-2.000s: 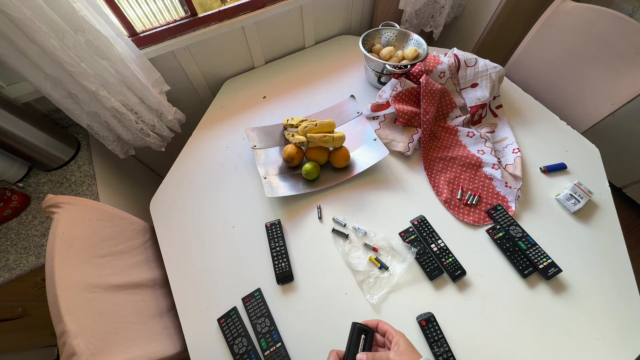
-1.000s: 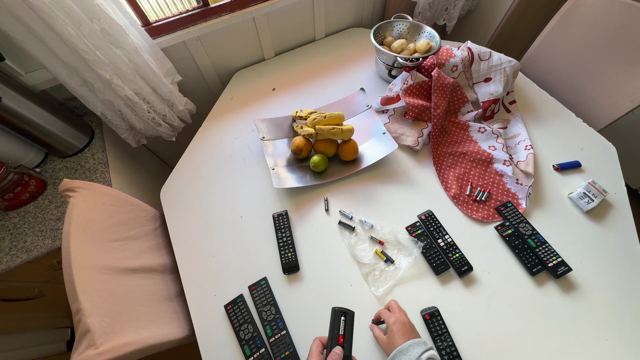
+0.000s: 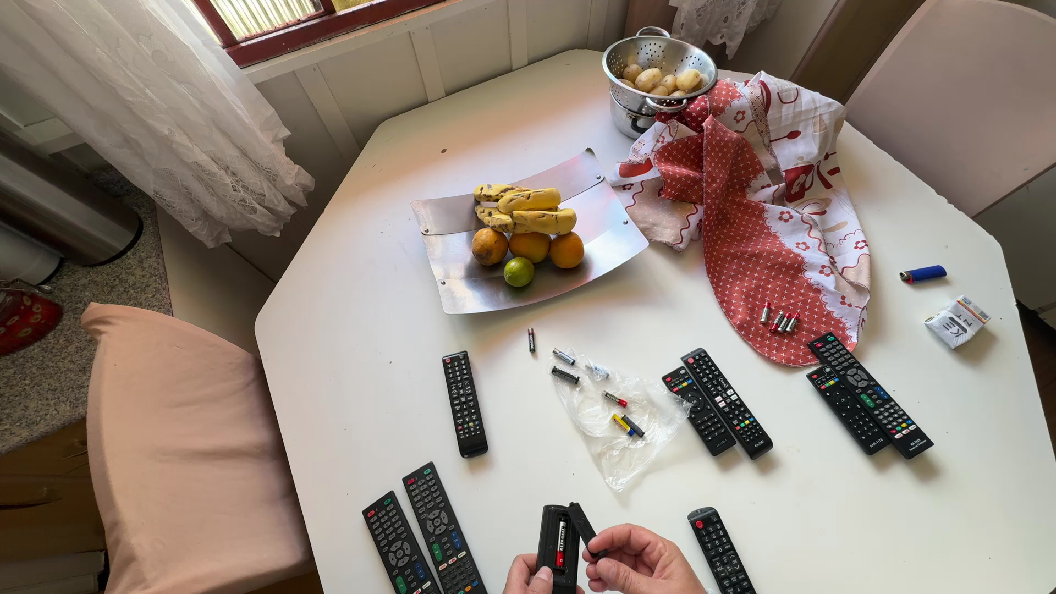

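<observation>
At the bottom of the head view my left hand (image 3: 529, 575) holds a black remote control (image 3: 546, 536) with its back up and its battery bay uncovered. A red, black and silver battery (image 3: 561, 542) lies in the bay. Between thumb and fingers, my right hand (image 3: 642, 563) grips the black battery cover (image 3: 582, 525), tilted close against the remote's right edge. Beyond my hands, several loose batteries (image 3: 615, 399) lie on and beside a clear plastic bag (image 3: 615, 462). Another remote (image 3: 720, 551) rests just right of my right hand.
Several remotes (image 3: 464, 404) lie about the white table (image 3: 355, 272). Farther back are a metal tray (image 3: 462, 289) with bananas, orange fruit and a lime, a colander (image 3: 620, 66) of potatoes, and a red-and-white cloth (image 3: 742, 247) bearing several batteries. A blue lighter (image 3: 923, 274) and a small box (image 3: 957, 322) sit at right.
My right hand, apart from the remote one second ago, has moved left to it with the cover. Two seconds ago no battery bay showed; one second ago it was uncovered with a battery in it.
</observation>
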